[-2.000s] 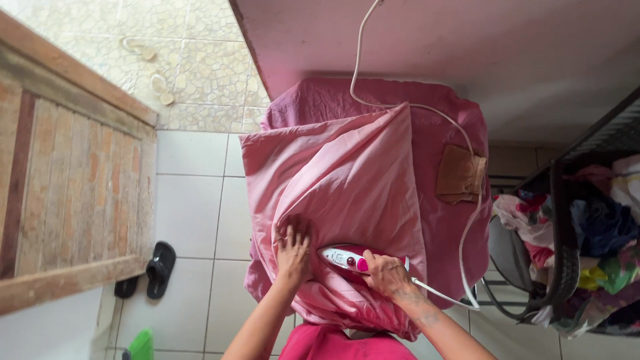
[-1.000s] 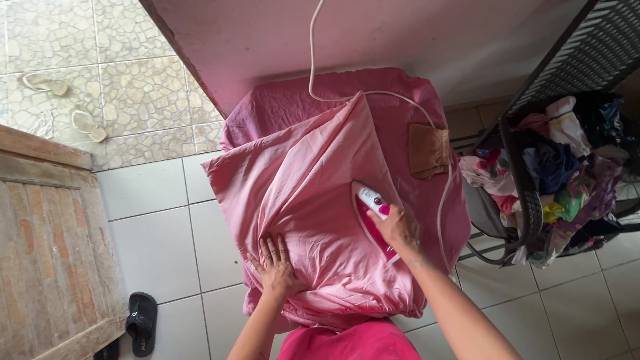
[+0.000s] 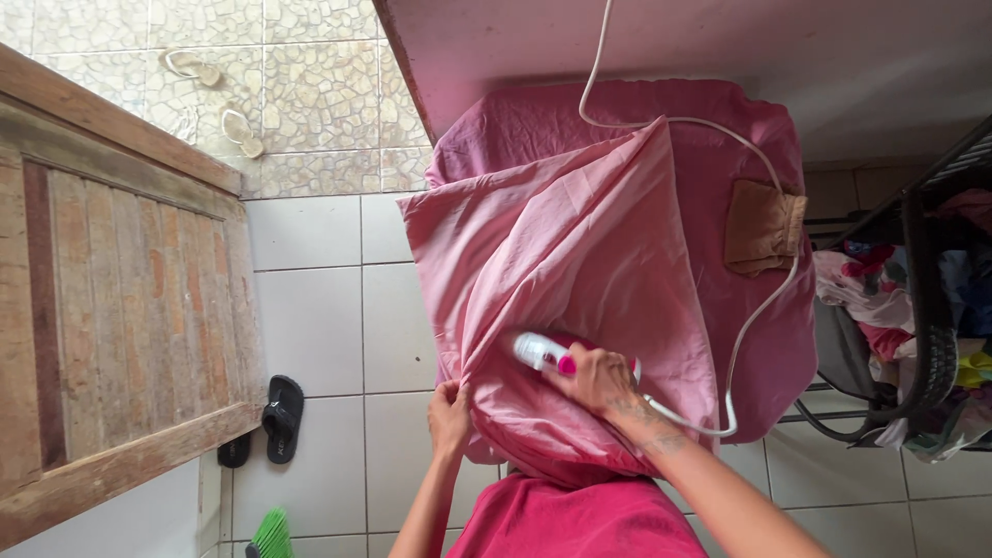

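A light pink cloth, creased along a diagonal fold, lies over a surface covered with darker pink fabric. My right hand grips the handle of a white and magenta clothes iron, which rests on the light pink cloth right of the fold and looks slightly blurred. From the iron's rear a white cord loops right and up over the covered surface. At the cloth's lower left edge, my left hand pinches the fabric between thumb and fingers. A folded brown garment lies on the right, under the cord.
A black rack full of clothes stands at the right. On the left are a wooden door, black slippers and a green broom on the tiled floor. Light sandals lie upper left. A wall borders the covered surface.
My left hand was flat on the cloth and now pinches its left edge. The iron has moved left and down across the cloth from its place one second ago. The view has shifted.
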